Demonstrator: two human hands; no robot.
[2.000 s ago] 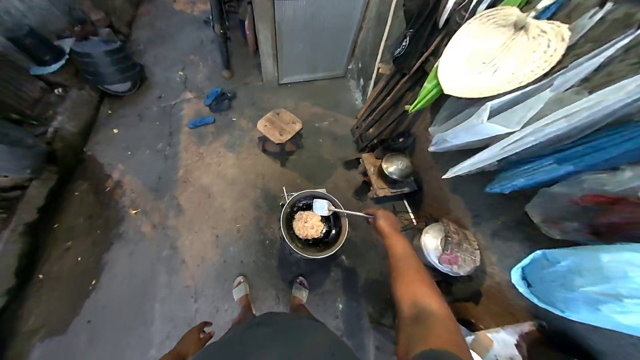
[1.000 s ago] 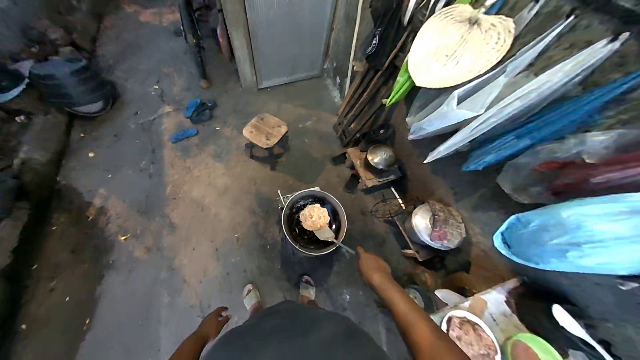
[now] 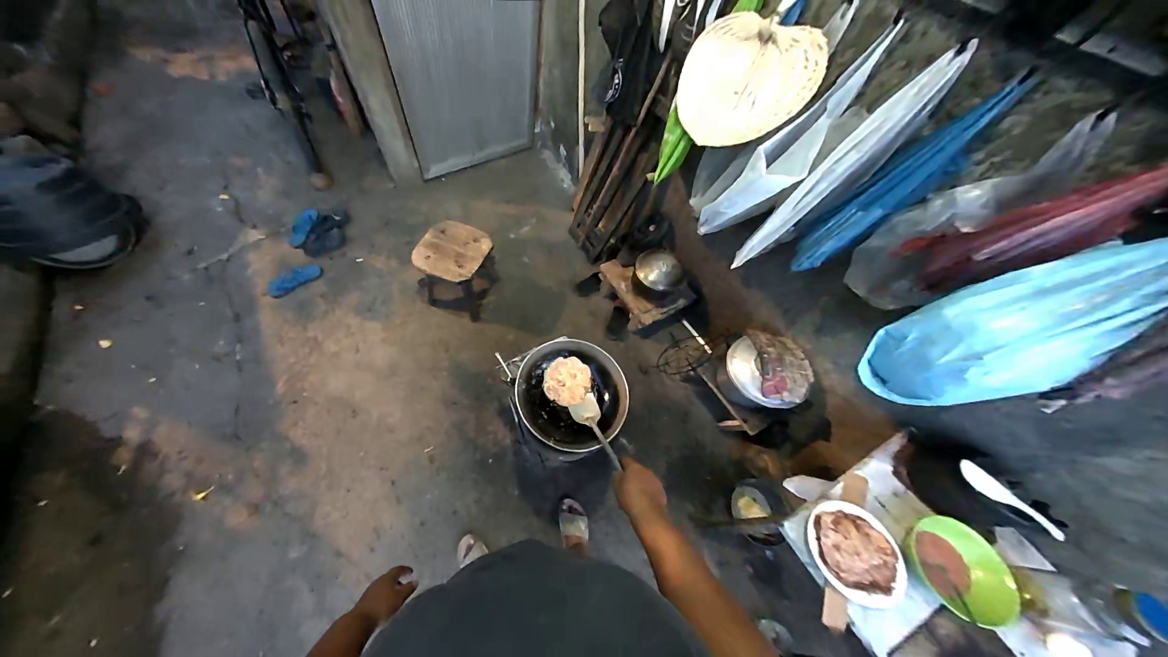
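Observation:
My right hand (image 3: 641,491) is closed around the handle of a spatula (image 3: 586,411), whose blade touches the lower right edge of a pale, round patty (image 3: 568,380). The patty lies in dark oil in a round metal pan (image 3: 618,364), which stands low over the ground in front of my feet. At the lower left, my left hand (image 3: 387,591) hangs beside my body with nothing in it, its fingers loosely apart.
A wooden stool (image 3: 452,251) stands beyond the pan. To the right are a lidded pot (image 3: 659,271), a larger pot (image 3: 744,370), a white dish of raw mixture (image 3: 856,554) and a green bowl (image 3: 999,584). Plastic bags (image 3: 1013,319) hang along the wall; blue slippers (image 3: 295,280) lie at left.
Two seconds ago the spatula's blade was above the patty's upper right side; it has since come down to the patty's lower right edge. The view has shifted to the right.

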